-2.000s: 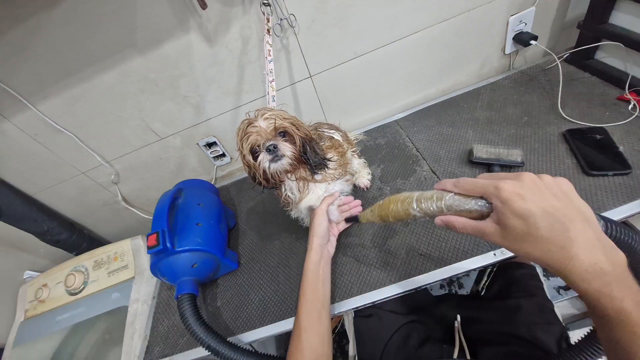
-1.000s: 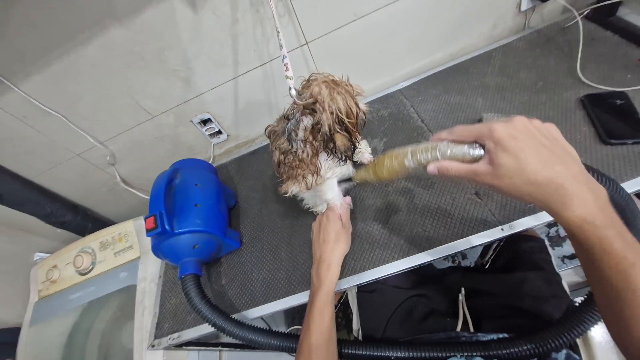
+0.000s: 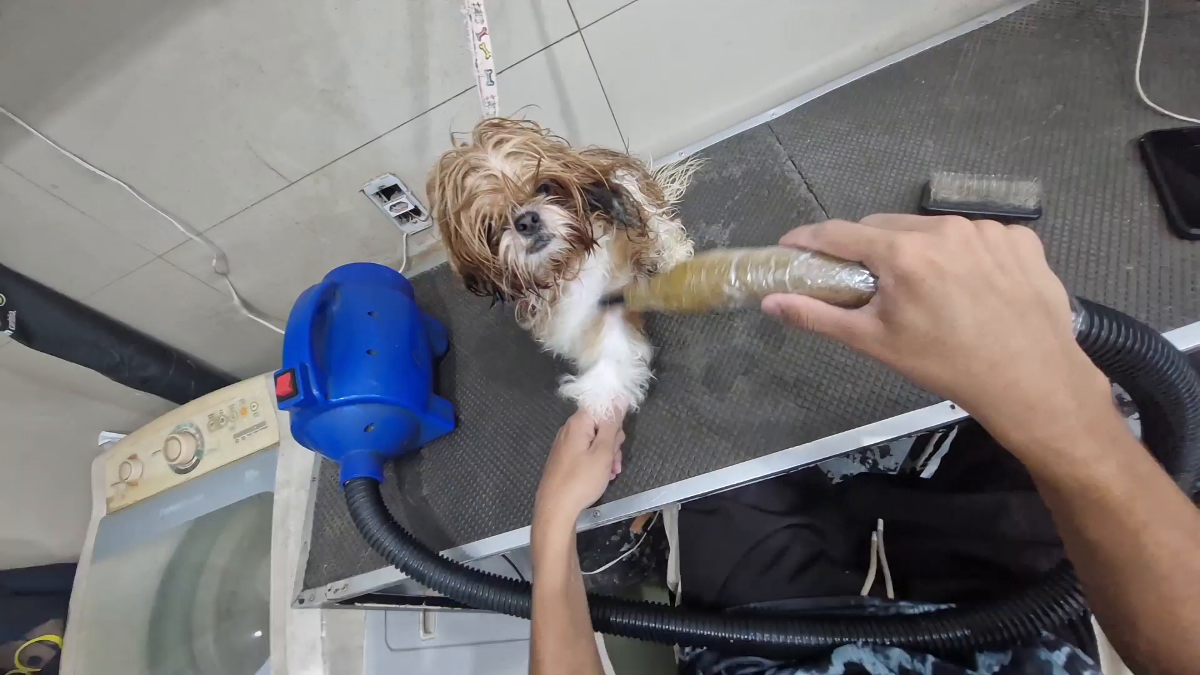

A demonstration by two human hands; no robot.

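A damp brown-and-white long-haired dog (image 3: 553, 225) sits on the black ribbed mat of a grooming table (image 3: 750, 412), its face toward me. A patterned strap (image 3: 482, 61) runs up behind its head. My left hand (image 3: 579, 459) is closed around the end of one white front paw, which is stretched toward me. In my right hand (image 3: 937, 300) is the dryer nozzle (image 3: 750, 279), wrapped in clear film over a yellowish-brown covering. Its dark tip lies at the dog's chest and upper leg; whether it touches the fur I cannot tell.
A blue pet dryer (image 3: 361, 356) stands on the table's left end. Its black corrugated hose (image 3: 731, 623) loops along the near edge and up at right. A slicker brush (image 3: 982, 195) and a phone (image 3: 1177, 178) lie beyond my right hand. A washing machine (image 3: 187, 562) stands at left.
The dog's face, turned out of sight one second ago, shows again. Two seconds ago my left palm was open by the paw; now my fingers are closed on it. The nozzle remains in my right hand.
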